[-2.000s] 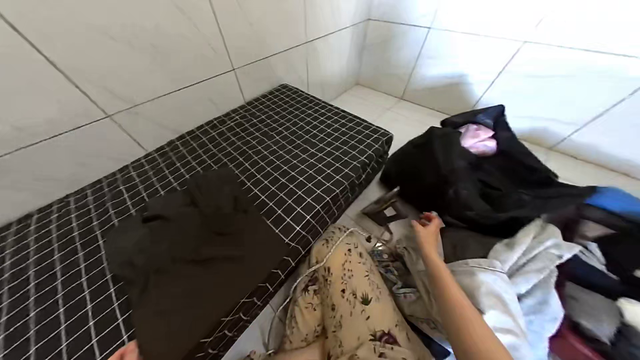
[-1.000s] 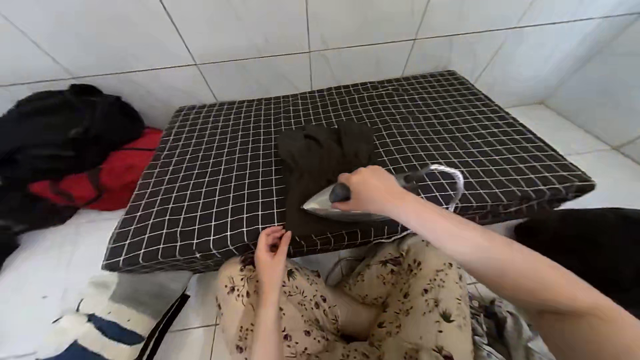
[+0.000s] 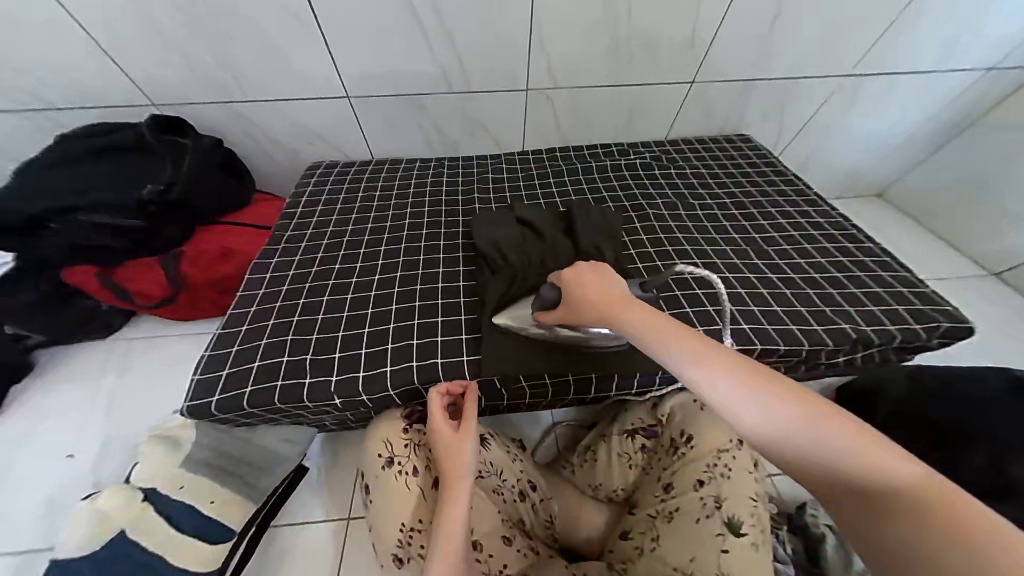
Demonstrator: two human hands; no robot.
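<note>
A clothes iron (image 3: 564, 324) with a silver body lies flat on a dark brown garment (image 3: 520, 356), its tip pointing left. My right hand (image 3: 588, 296) is closed around its handle, and the cord curves off to the right. The garment's far part is bunched and its near part lies smooth. At the near edge, my left hand (image 3: 454, 404) pinches the garment's lower left corner between thumb and fingers. Under them is a low padded surface covered in black and white checked cloth (image 3: 376, 272).
Black bags (image 3: 128, 184) and a red bag (image 3: 200, 264) lie on the floor at left. Folded clothes (image 3: 200, 480) in white, grey and blue lie at lower left. Black fabric (image 3: 944, 432) is at right. A tiled wall (image 3: 448, 56) stands behind.
Two seconds ago my right hand was by the iron near the clothes at right; now it holds the iron on the garment. The view has swung left. Since one second ago, little has changed.
</note>
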